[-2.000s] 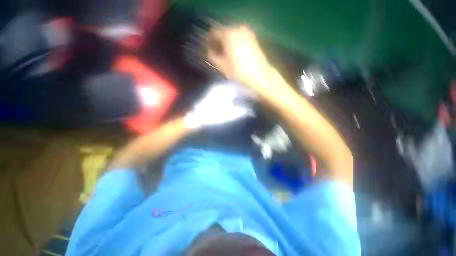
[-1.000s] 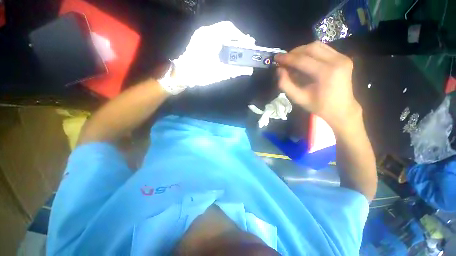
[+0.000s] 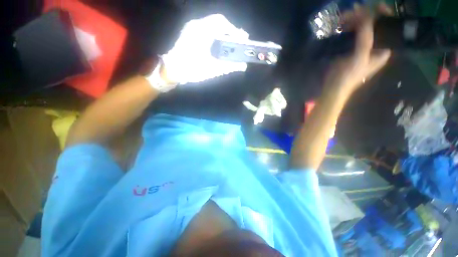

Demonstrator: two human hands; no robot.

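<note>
My left hand (image 3: 193, 55), in a white glove, grips a flat grey electronic unit (image 3: 238, 52). The unit's narrow port side faces me, with a red-ringed socket near its right end. My bare right hand (image 3: 359, 57) is away from the unit, at upper right. It is blurred, with fingers spread around the near end of a long black tool (image 3: 407, 32); no closed grip shows. A tray of shiny metal bits (image 3: 325, 22) lies left of its fingertips.
A dark flat housing (image 3: 50, 47) lies on a red sheet (image 3: 108, 47) at upper left. A crumpled off-white glove or cloth (image 3: 270, 105) lies below the unit. A clear plastic bag (image 3: 427, 123) and another person's blue sleeve (image 3: 432, 173) are at right. Cardboard (image 3: 25, 150) is at left.
My right hand has left the unit's port end and moved right and up to the black tool, its fingers spreading. My left hand and the unit have shifted slightly left.
</note>
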